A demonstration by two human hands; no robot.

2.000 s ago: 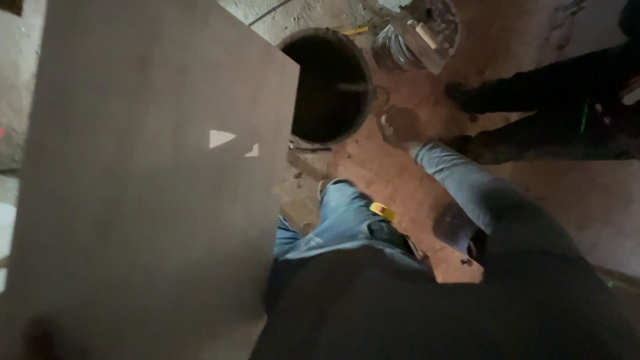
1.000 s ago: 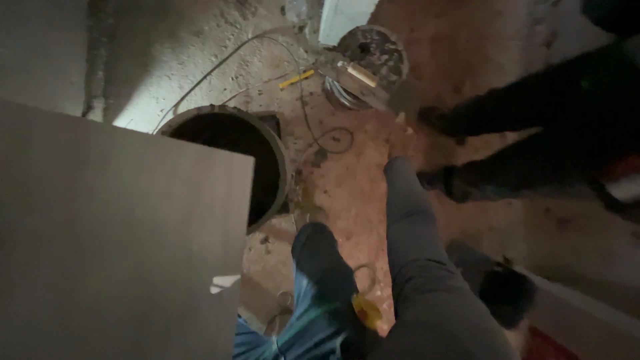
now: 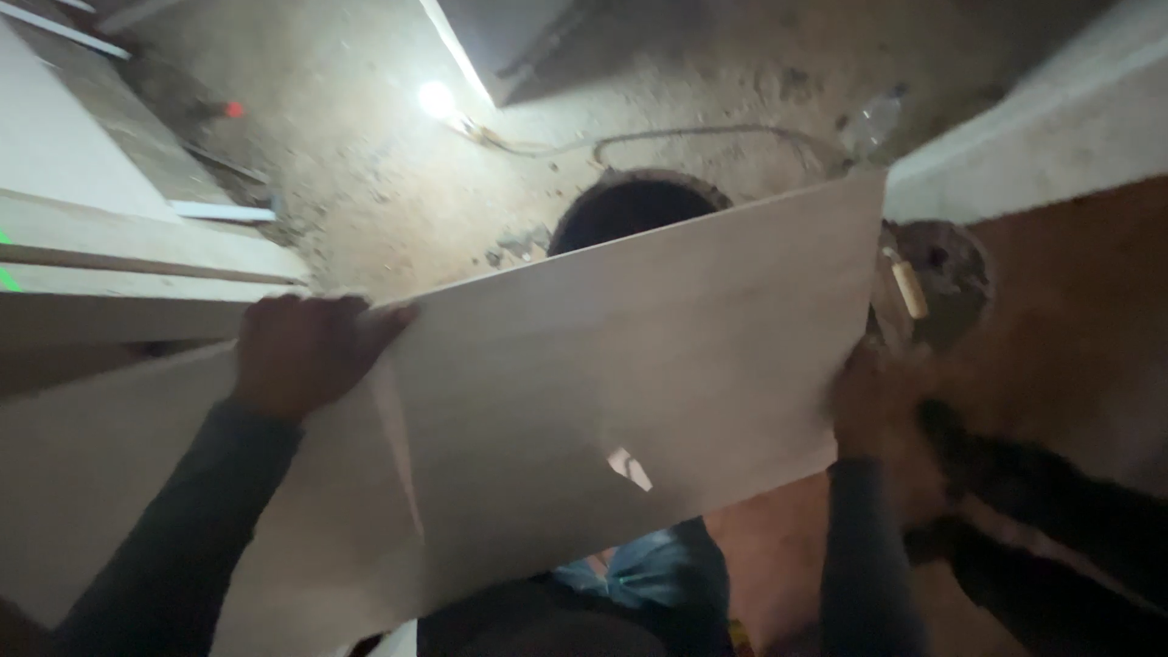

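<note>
A large flat greyish panel, perhaps a tile, lies across the view in front of my body, with a small torn pale patch on its face. My left hand is closed over its upper edge, left of the middle. At the panel's right end, my right hand grips the short edge; its fingers are blurred. Beyond the upper edge shows a round dark bucket, partly hidden by the panel. Just right of the panel, a trowel with a wooden handle rests on a round container.
A bright lamp with a cable lies on the dusty floor ahead. A clear plastic bottle is near the pale wall at right. Another person's dark-clothed legs are at lower right. Pale boards stand at left.
The panel has swung from the left side to lie across my front. My right hand has come from near the round container onto the panel's right edge. The view has turned considerably.
</note>
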